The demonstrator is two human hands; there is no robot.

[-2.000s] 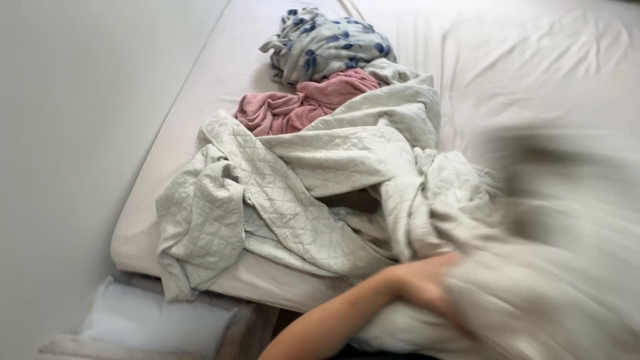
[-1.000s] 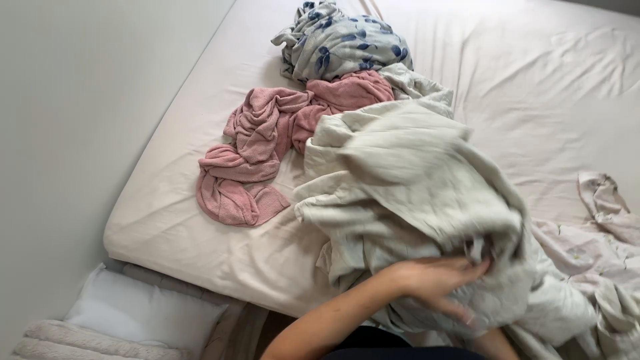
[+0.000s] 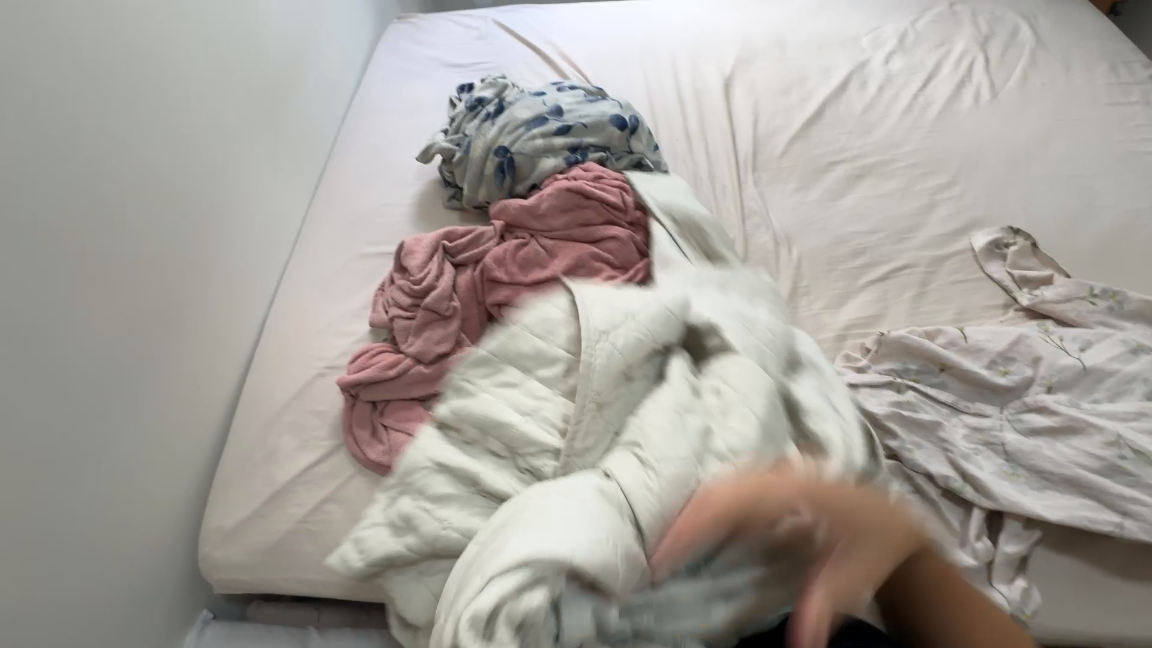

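My right hand (image 3: 792,531), blurred by motion, is over the lower part of a pale quilted bedspread (image 3: 558,405), with its fingers curved toward the cloth. Whether it grips the fabric cannot be told. My left hand is out of view. The bedspread lies bunched across the near part of the bed and partly covers a crumpled pink blanket (image 3: 576,225). Beyond the pink blanket rests a bundled light cloth with blue leaf print (image 3: 549,135). To the right is a rumpled pale floral cloth (image 3: 1017,387).
A light fitted sheet (image 3: 864,207) covers the mattress, whose left side runs along a plain wall (image 3: 135,270). Part of a pale item (image 3: 288,630) shows below the near left corner of the bed.
The quilted bedspread, earlier spread out to the left over the pink blanket, was drawn right and now reaches left again. My left hand has left the view. More of the floral cloth shows.
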